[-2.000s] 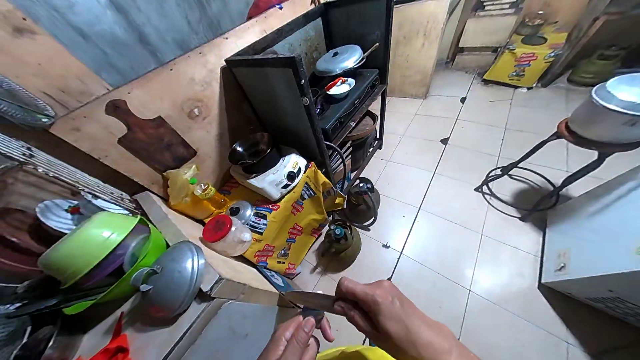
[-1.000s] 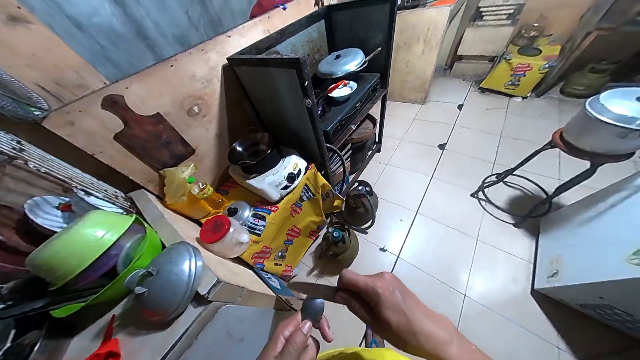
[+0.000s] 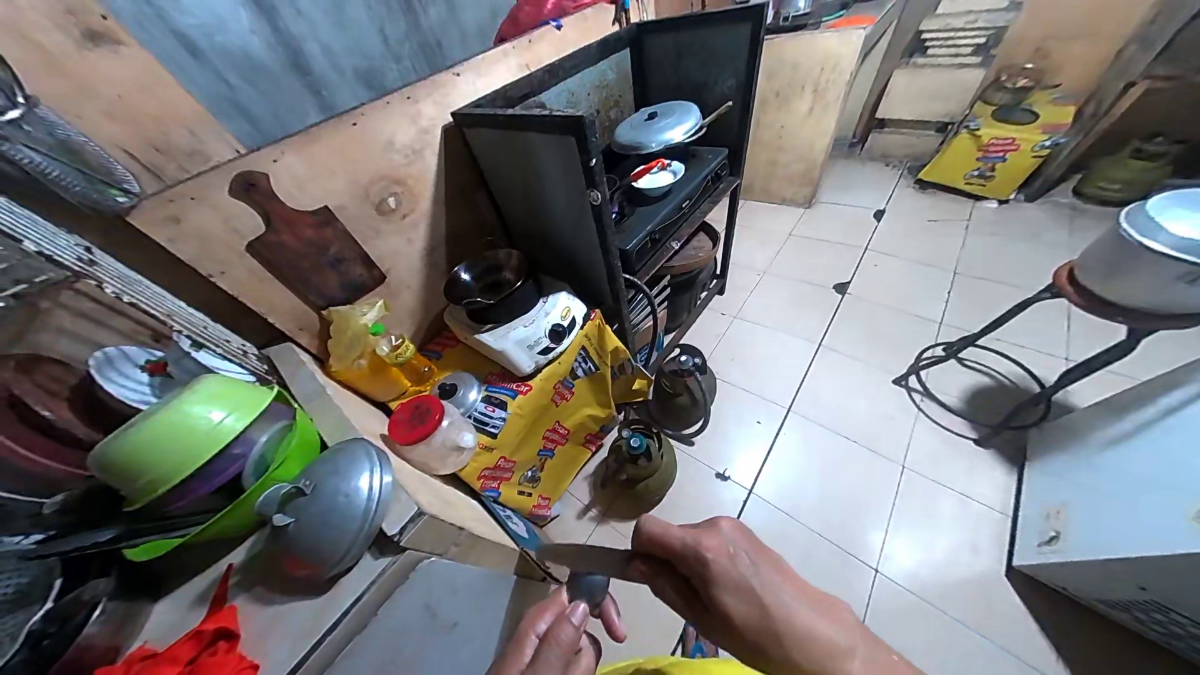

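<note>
At the lower middle of the head view, my left hand (image 3: 553, 633) pinches a small dark rounded piece (image 3: 588, 589) between thumb and fingers; what it is made of I cannot tell. My right hand (image 3: 722, 586), just to the right and higher, grips a knife by its handle, which the fingers hide. The knife's dull metal blade (image 3: 591, 561) points left and lies across the top of the dark piece, at or very near it.
Left, a counter holds green plastic bowls (image 3: 187, 436), an aluminium lid (image 3: 333, 506) and a red cloth (image 3: 197, 637). Ahead stand a red-lidded jar (image 3: 431, 436), a white appliance (image 3: 530, 333), gas cylinders (image 3: 637, 469) and a stove (image 3: 675, 206). A pot (image 3: 1139, 253) on a metal stand is right.
The knife blade was lower across the fingers two seconds ago, then rose to the dark piece's upper edge. The dark piece shows more fully between my left fingers than two seconds ago.
</note>
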